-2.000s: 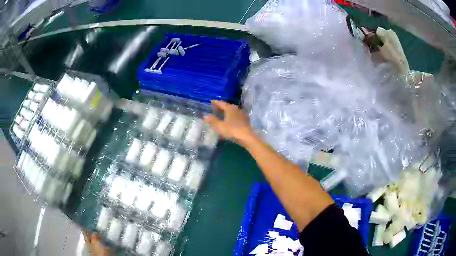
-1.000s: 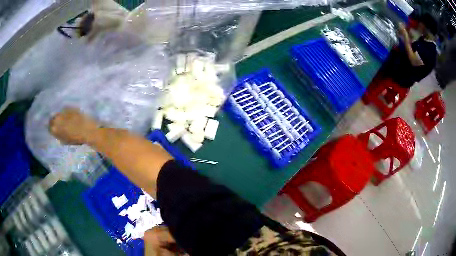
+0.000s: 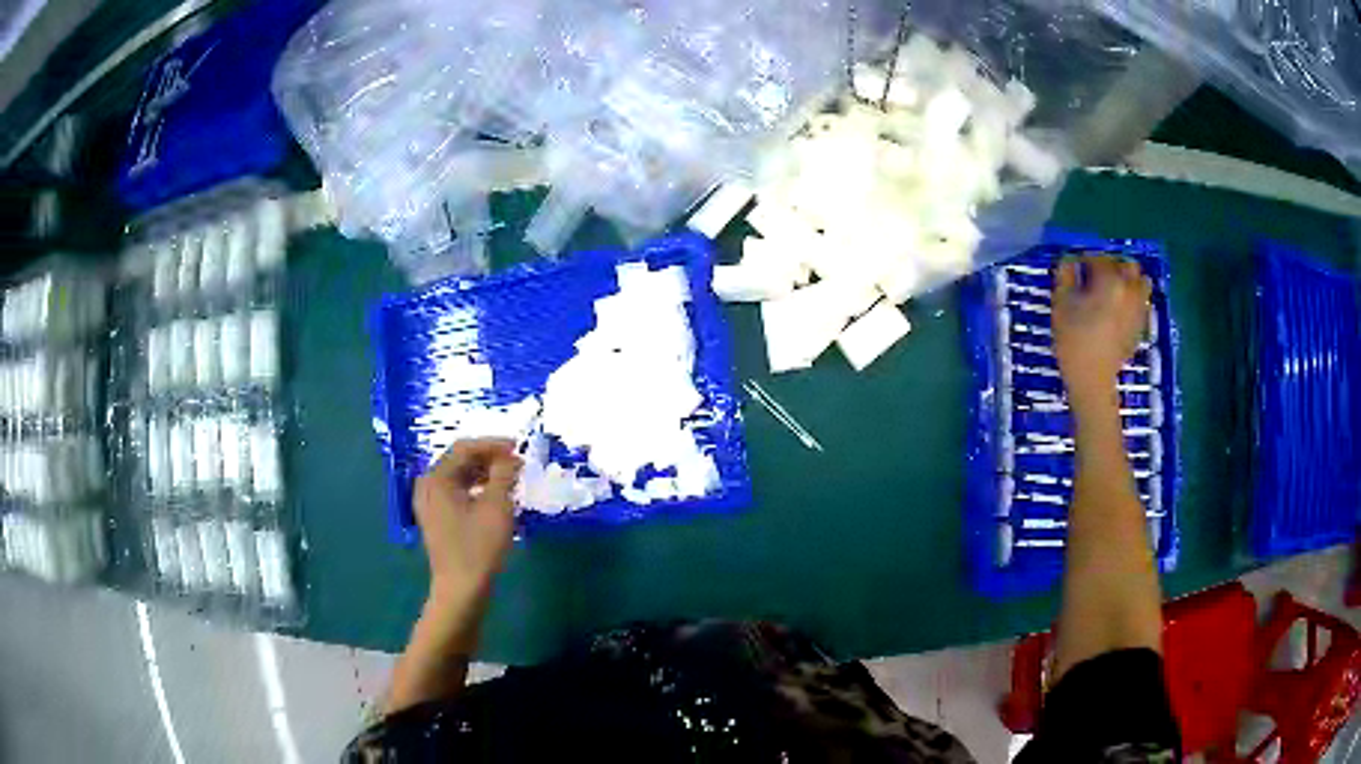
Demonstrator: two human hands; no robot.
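The blue central tray (image 3: 560, 278) holds a heap of flat white pieces (image 3: 620, 396). My left hand (image 3: 470, 500) is at its front left edge, fingertips bent together beside white pieces; whether it grips one is unclear. The blue parts tray (image 3: 985, 560) to the right holds rows of white sticks (image 3: 1040, 445). My right hand (image 3: 1102, 317) is over its far end, fingers curled down onto the sticks; the fingertips are partly hidden, so a grip cannot be told.
Cream foam blocks (image 3: 881, 194) and crumpled clear bags (image 3: 448, 120) lie behind. Thin rods (image 3: 784, 415) lie between the trays. Clear blister trays of white units (image 3: 217, 433) stand left. Blue trays are at far right (image 3: 1311, 396) and back left (image 3: 224, 97). Red stools (image 3: 1216, 642) stand below right.
The view has swung from the blister trays, past the stools, to the central tray. My right hand has reached the parts tray; my left hand has moved from the bags to the central tray.
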